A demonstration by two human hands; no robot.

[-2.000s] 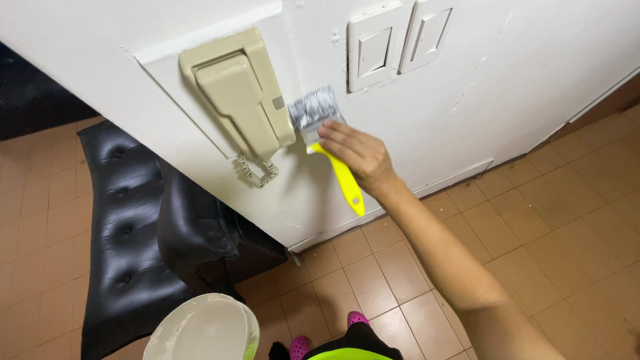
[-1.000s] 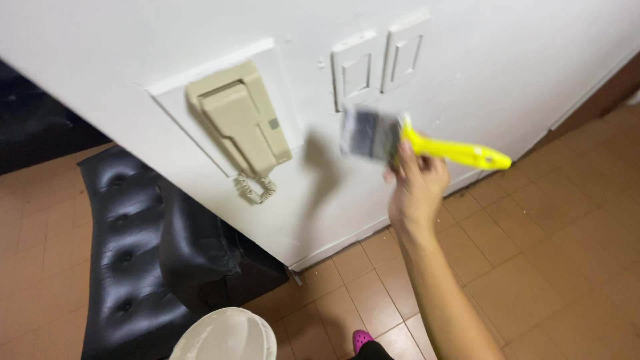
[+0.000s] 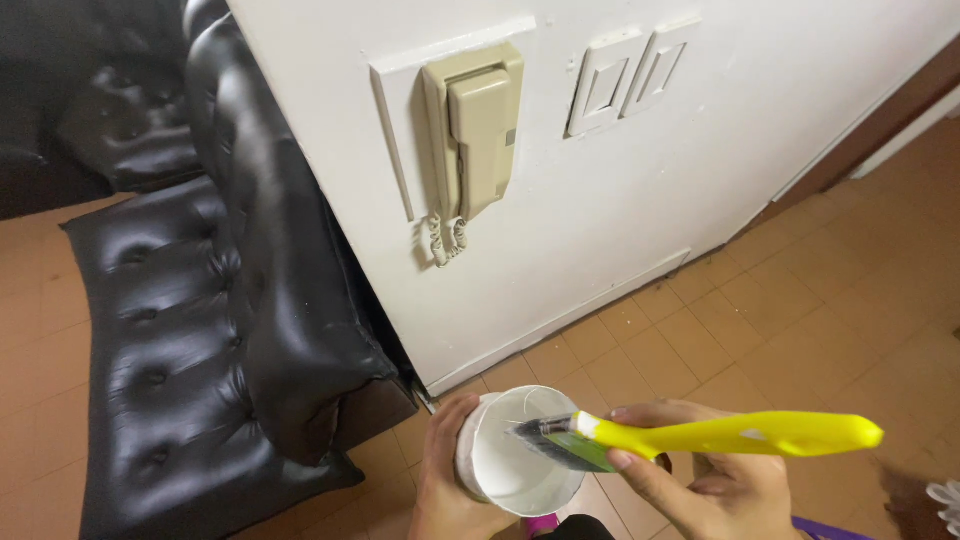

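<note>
My left hand (image 3: 450,480) is wrapped around the side of a round white tub (image 3: 517,480) with white paint inside, at the bottom middle of the head view. A paintbrush with a yellow handle (image 3: 750,435) is pinched near its ferrule between the thumb and fingers of my right hand (image 3: 697,472). Its dark, paint-smeared bristles (image 3: 540,442) are over the tub's mouth, at its right side; whether the tips touch the paint cannot be told. Above, a beige wall intercom handset (image 3: 484,142) with a coiled cord (image 3: 446,244) hangs on the white wall (image 3: 540,247).
Two white switch plates (image 3: 604,82) are on the wall, right of the handset. A black tufted leather sofa (image 3: 292,337) stands left of the wall's corner. Brown floor tiles (image 3: 697,341) run along the baseboard (image 3: 600,300). A purple strip (image 3: 825,529) lies at the lower right.
My right hand has brought the paintbrush down from in front of the wall to the tub, its bristles now pointing left into the mouth. My left hand has come into view around the tub.
</note>
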